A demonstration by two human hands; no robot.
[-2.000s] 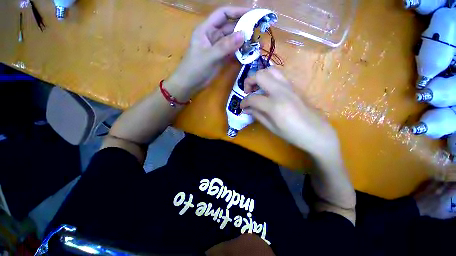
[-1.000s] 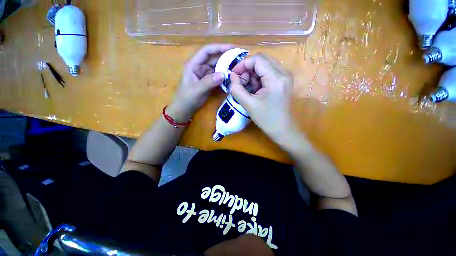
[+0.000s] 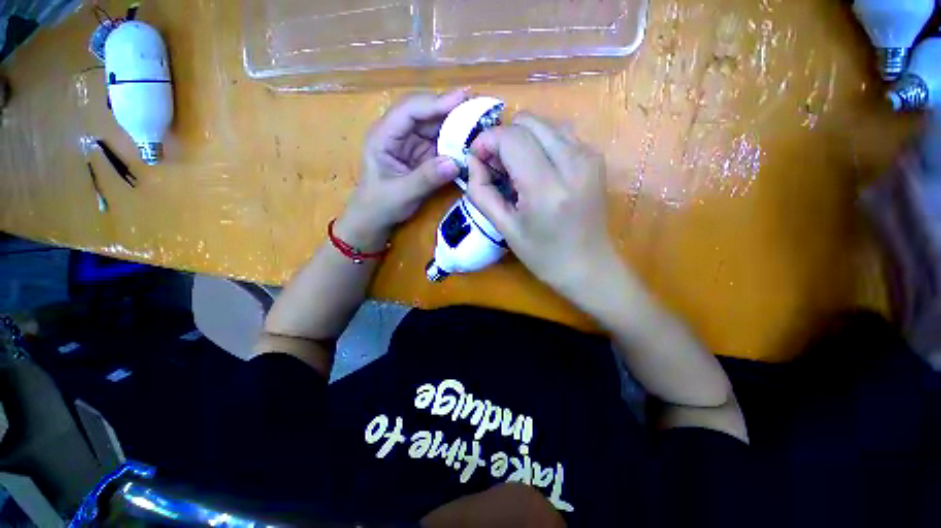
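My left hand holds the white camera head shell, its open side turned to the right. My right hand has its thumb and forefinger pinched together at the shell's opening; what they pinch is too small and hidden to tell. The white bulb camera body lies on the bench below the hands, its black window facing up and its screw base pointing down-left. Its upper end is hidden under my right hand. The wires between shell and body are not clearly visible.
A clear plastic tray lies beyond the hands. Another bulb camera body lies at left, beside dark tweezers and a thin stick. More bulb bodies are at the upper right. A blurred arm shows at the right edge.
My right hand has moved from the body up to the shell's opening, and its fingertips stay there. The view has shifted, showing more of the bench's left side.
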